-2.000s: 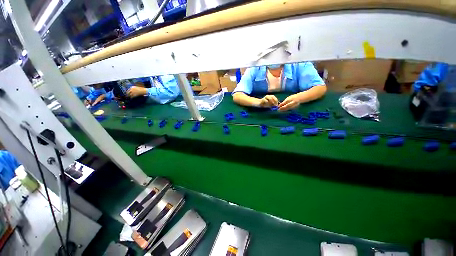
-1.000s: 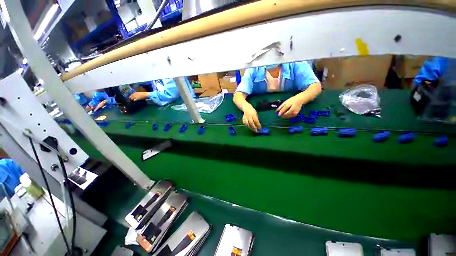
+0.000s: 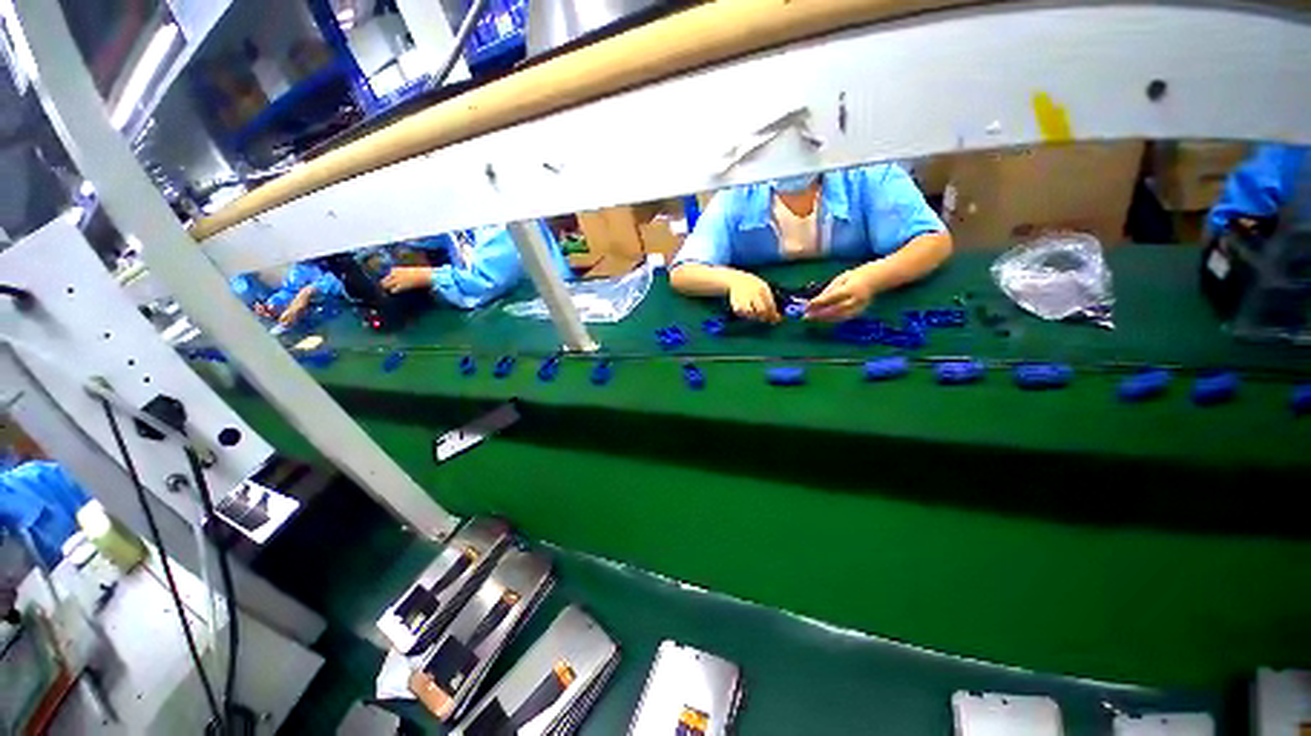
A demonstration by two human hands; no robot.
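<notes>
Neither of my hands is in view. Stacks of display modules (image 3: 568, 664) lie nearest me on the dark green bench at the lower left, silver backs up, with black flex cables and orange-gold ends. Another module (image 3: 687, 693) lies to their right, cut off by the bottom edge. More silver slabs (image 3: 1006, 715) show at the lower right, also cut off. A single module (image 3: 476, 430) lies on the green conveyor belt (image 3: 863, 532), beyond the stacks.
A white frame beam (image 3: 647, 173) with a tan tube crosses above. A white post (image 3: 273, 331) slants down behind the stacks. A white machine (image 3: 122, 360) with black cables stands left. Blue parts (image 3: 959, 373) line the belt's far side. A person (image 3: 805, 237) works opposite, near a clear bag (image 3: 1054, 276).
The view has shifted slightly, so the stacks sit a little further right. The person opposite reached to the row of blue parts, then brought both hands together again. The blue parts' spacing has changed.
</notes>
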